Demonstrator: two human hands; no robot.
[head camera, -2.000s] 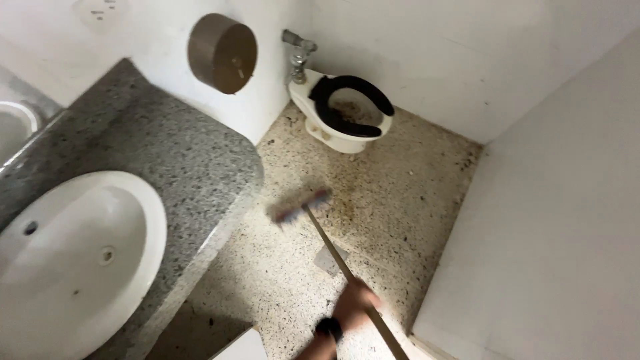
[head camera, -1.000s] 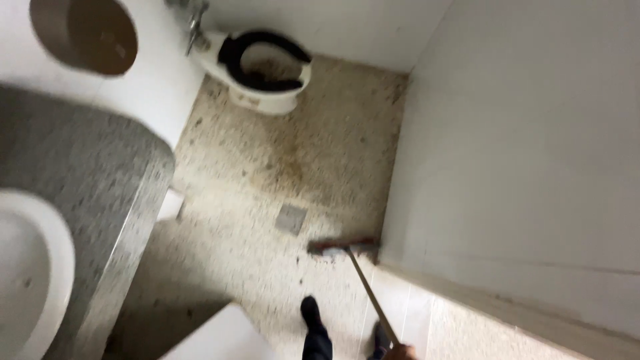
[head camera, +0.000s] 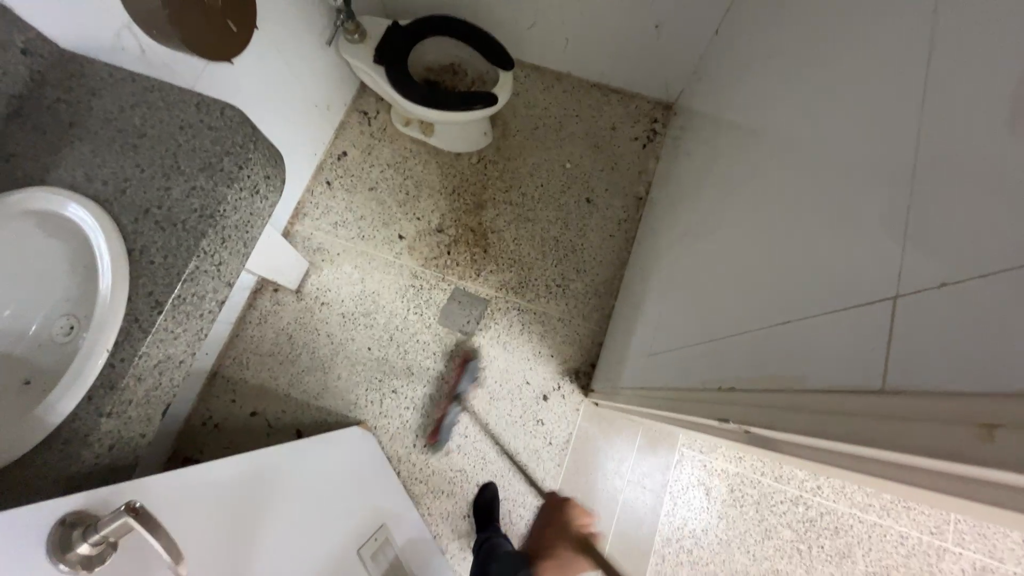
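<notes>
My left hand (head camera: 560, 532), blurred at the bottom edge, is closed around the wooden handle of a broom (head camera: 456, 396). The broom's head, blurred in red and grey, is low over the speckled terrazzo floor, just below a square grey floor drain cover (head camera: 463, 311). Whether its bristles touch the floor cannot be told. A dark shoe (head camera: 486, 508) and trouser leg show left of the hand. My right hand is out of view. A white toilet (head camera: 444, 120) with a black open-front seat stands at the top; dark matter lies in its bowl and stains mark the floor before it.
A grey stone counter (head camera: 200, 160) with a white sink (head camera: 108, 264) is at left. A white door (head camera: 280, 512) with a metal lever handle (head camera: 120, 528) fills the lower left. White panels (head camera: 784, 200) rise at right above a threshold. A brown round dispenser (head camera: 200, 28) hangs at the top left.
The broom head has moved left from beside the right-hand panel to below the drain cover. My left hand stays on the handle. The view has shifted, showing more of the door.
</notes>
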